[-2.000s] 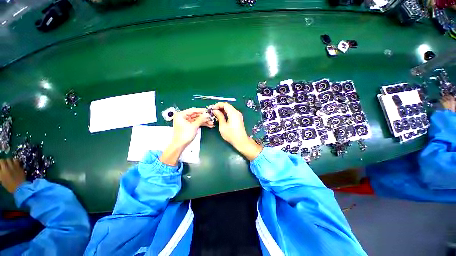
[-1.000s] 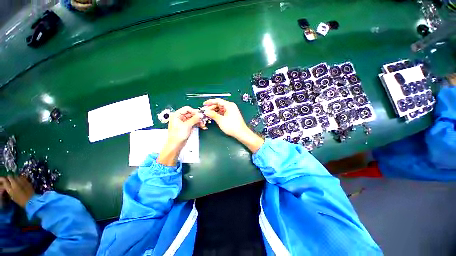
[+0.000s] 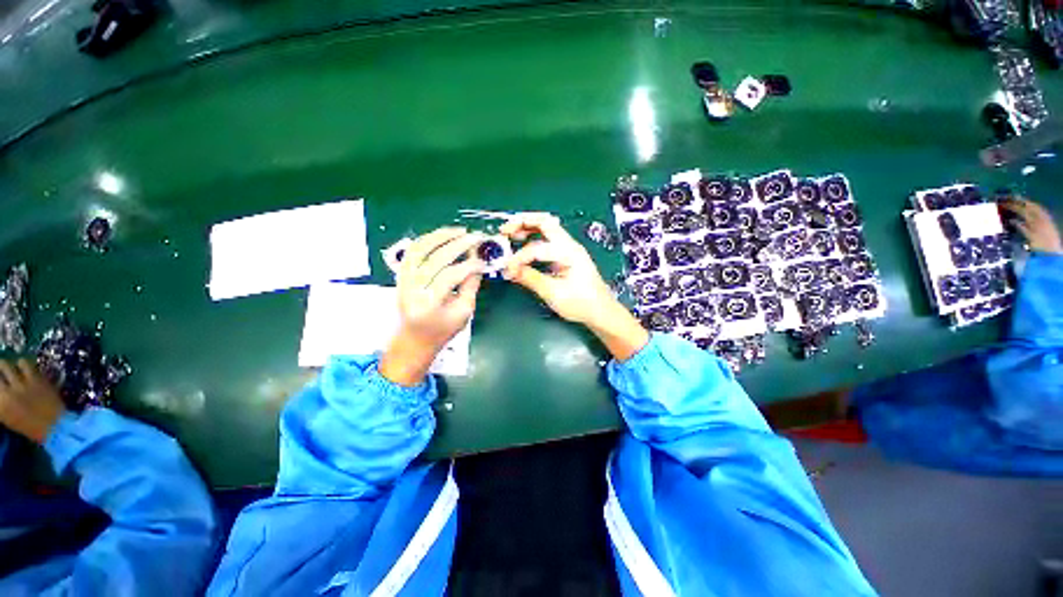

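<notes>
A small module (image 3: 492,251) with a round dark centre and a paler rim is held between my fingertips. My left hand (image 3: 437,286) grips its left side, and my right hand (image 3: 557,271) grips its right side. Two white paper sheets (image 3: 288,247) lie to the left, the nearer one partly under my left hand and forearm. A pale ring-like part (image 3: 396,253) is partly hidden behind my left hand. Thin silver tweezers (image 3: 480,215) lie just beyond my fingers, partly covered by my right hand.
Black modules lie in rows on a white tray (image 3: 774,307) at right. A smaller stack (image 3: 941,266) lies far right. Black pieces with a pale square (image 3: 750,91) lie on the far bench. Another person's hands (image 3: 29,399) are by a dark pile (image 3: 76,362) at left; another hand (image 3: 1032,222) is far right.
The held module now shows its round dark centre towards the camera, with my left fingers raised over its left side. The view has shifted slightly. The hand far right is now at the small stack.
</notes>
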